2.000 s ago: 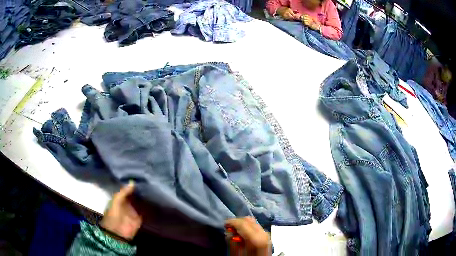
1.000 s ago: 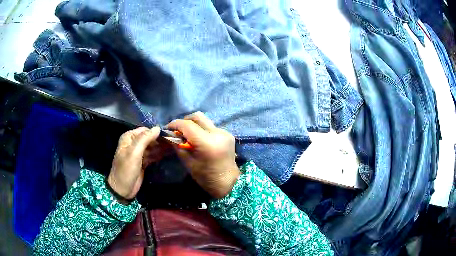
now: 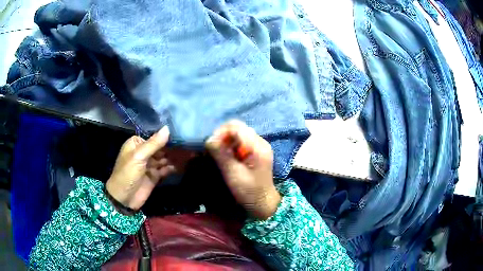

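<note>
A mid-blue denim garment lies spread over the table, its bottom edge hanging at the table's near edge. My left hand pinches that edge between thumb and fingers. My right hand is closed around the orange-handled thread snips, at the garment's edge to the right of my left hand. It is slightly blurred. The snips' blades are not visible.
A long heap of denim pieces lies at the right and hangs over the table edge. A blue bin stands at the lower left. The white table shows between garment and heap. A dark red garment covers my lap.
The view has tilted down from the whole table. My hands came together at the garment's edge, then my right hand moved right, away from my left.
</note>
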